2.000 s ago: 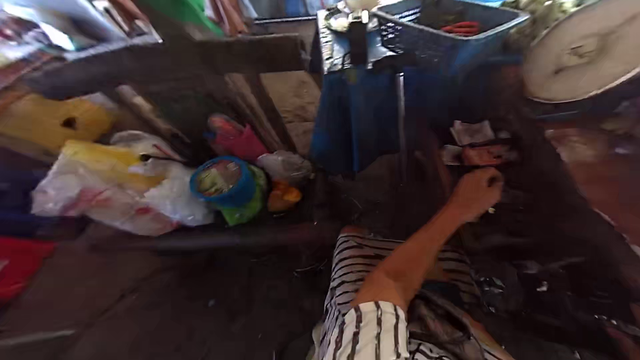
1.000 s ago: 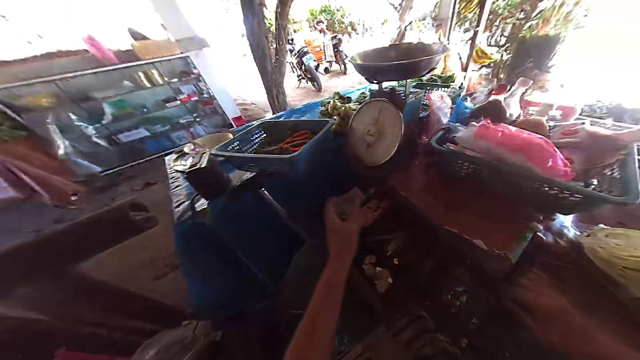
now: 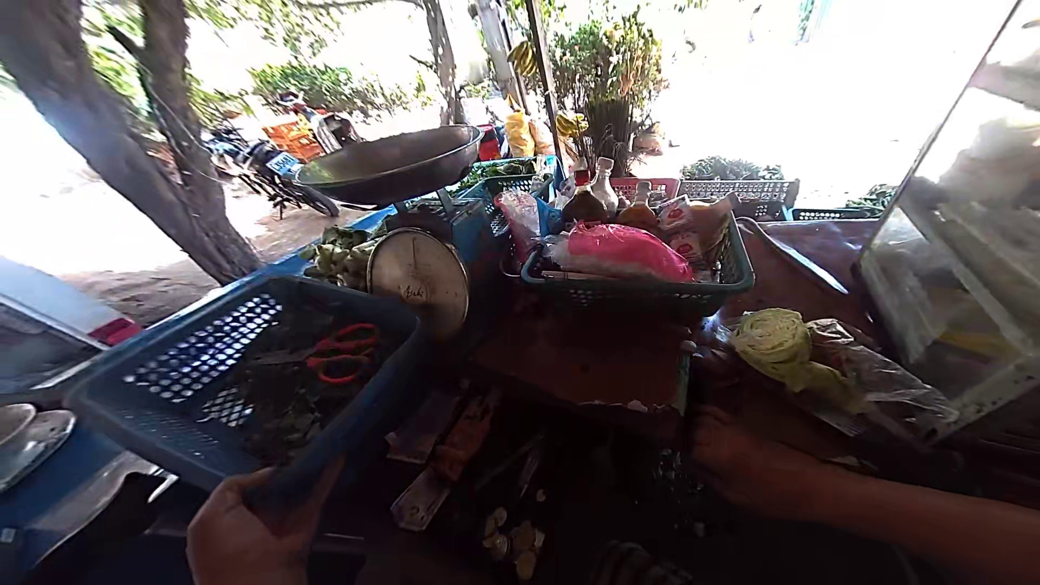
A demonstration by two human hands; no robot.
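Note:
My left hand (image 3: 256,528) grips the near rim of a blue perforated plastic basket (image 3: 187,455), which holds red-handled scissors (image 3: 343,354) and dark leafy bits. To the right, my right hand (image 3: 735,459) rests low at the edge of a dark open drawer or compartment, its fingers in shadow; what it touches is unclear. Between the hands lie banknotes (image 3: 463,435) and several coins (image 3: 513,540) in the dark compartment. A brown board (image 3: 581,366) lies just above it. Cut cabbage (image 3: 772,337) sits on clear plastic beyond my right hand.
A dial scale (image 3: 418,280) with a metal pan (image 3: 394,162) stands behind the blue basket. Right of it, a green basket (image 3: 634,296) holds bottles and a pink bag (image 3: 630,252). A glass-sided case (image 3: 959,244) stands at the right. Crates and a tree trunk (image 3: 183,154) are farther back.
The view has swung right since the first frame. My left hand now grips the blue basket's rim, and my right forearm reaches in from the right. One second ago, a hand was over the dark compartment.

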